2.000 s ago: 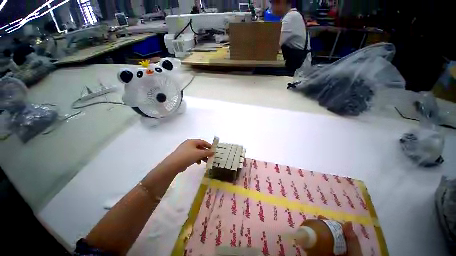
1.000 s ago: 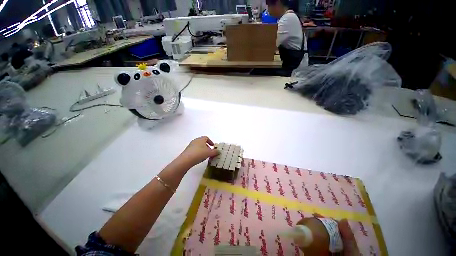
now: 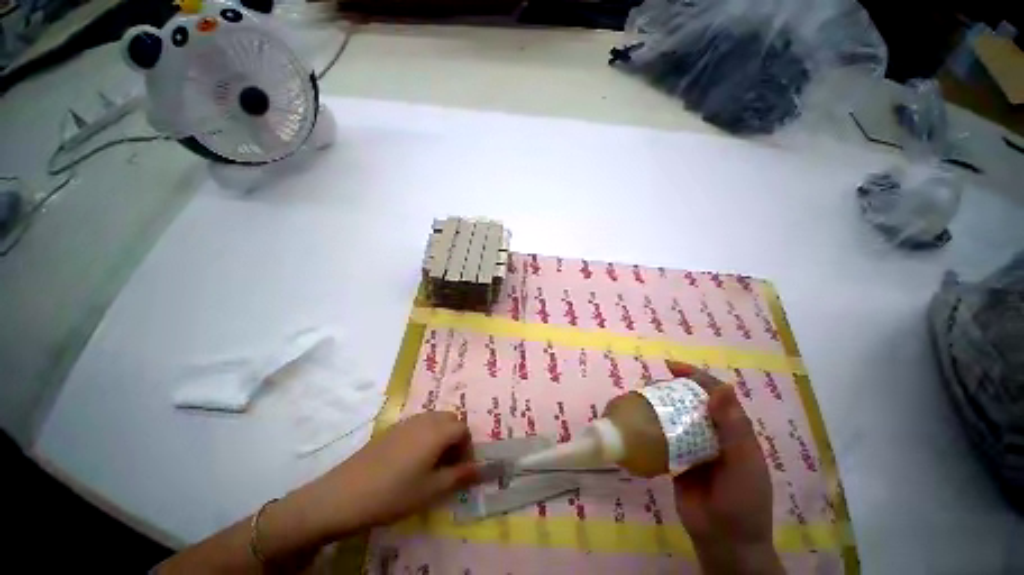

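My right hand (image 3: 730, 483) holds a glue bottle (image 3: 663, 429) with amber liquid and a white printed label, tilted with its pale nozzle pointing left. My left hand (image 3: 432, 472) is at the left ends of flat grey fabric strips (image 3: 539, 490) on the near part of the pink printed board (image 3: 663, 309). Its fingertips touch a grey strip beside the nozzle tip; whether they pinch it is partly hidden. A neat stack of short grey-beige tabs (image 3: 466, 256) stands at the board's far left corner.
A panda-shaped fan (image 3: 241, 96) stands at the far left. White crumpled cloth (image 3: 241, 376) lies left of the board. Clear bags of dark pieces (image 3: 741, 67) lie at the far side, and a dark bundle (image 3: 988, 359) at the right edge.
The view has tilted down. My left hand has left the stack and come back to the strips. The bottle's nozzle is now beside my left fingertips.
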